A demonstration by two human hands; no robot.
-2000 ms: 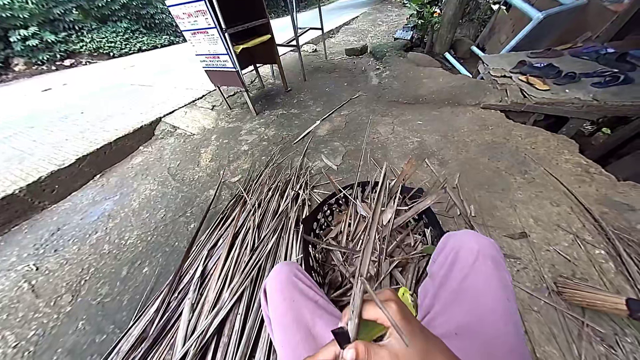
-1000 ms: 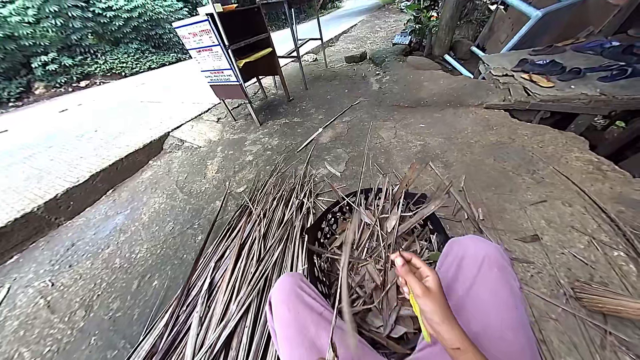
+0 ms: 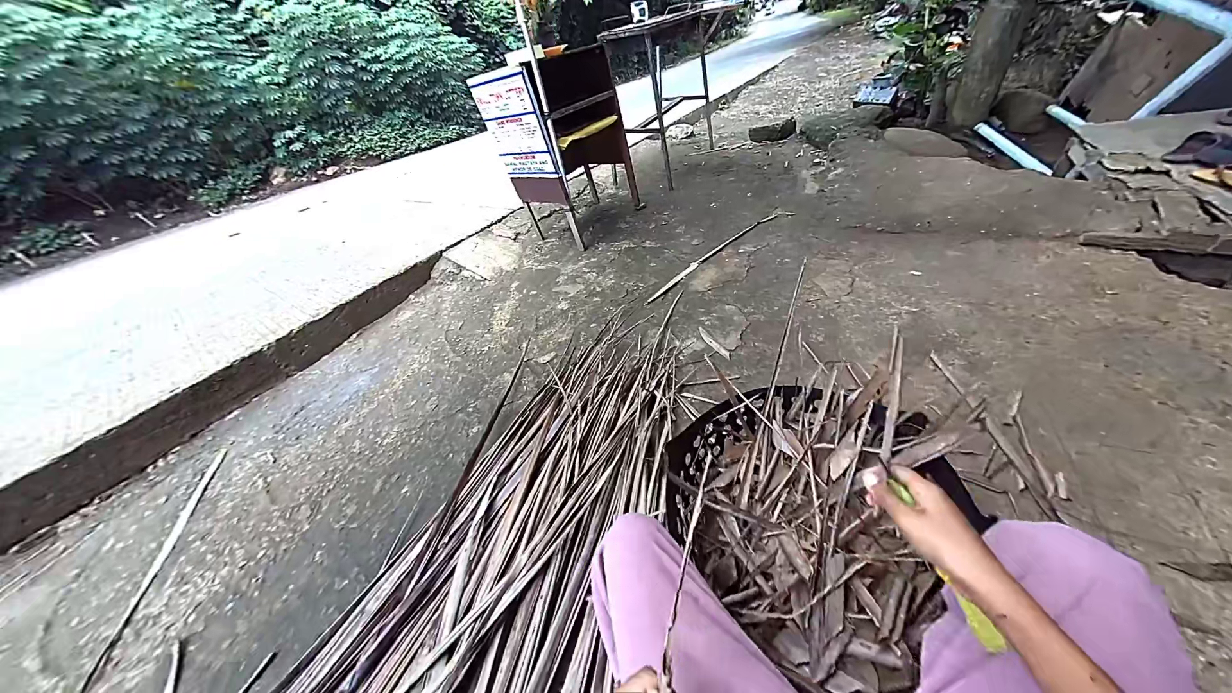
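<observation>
My right hand (image 3: 919,515) is over the right side of a black plastic basket (image 3: 688,452), closed on a green-handled tool, probably a knife, and a dry leaf strip (image 3: 894,395) rises beside its fingers. Dry leaf scraps (image 3: 808,577) and thin sticks fill the basket between my knees. At the bottom edge, my left hand (image 3: 640,681) is mostly cut off and holds the lower end of a thin dry leaf midrib (image 3: 681,577), which stands nearly upright. A large pile of long dry palm leaflets (image 3: 539,510) lies left of the basket.
Loose sticks (image 3: 159,568) lie on the concrete ground at the left. Ahead stand a small wooden stand (image 3: 587,115) with a sign bearing writing and a tall metal-legged table (image 3: 664,96). A raised road edge (image 3: 241,375) runs along the left; stones and planks (image 3: 1155,241) are at the right.
Two seconds ago both hands were together over the near side of the basket. They are now apart: my right hand is out over the basket's right side, my left low at the bottom edge.
</observation>
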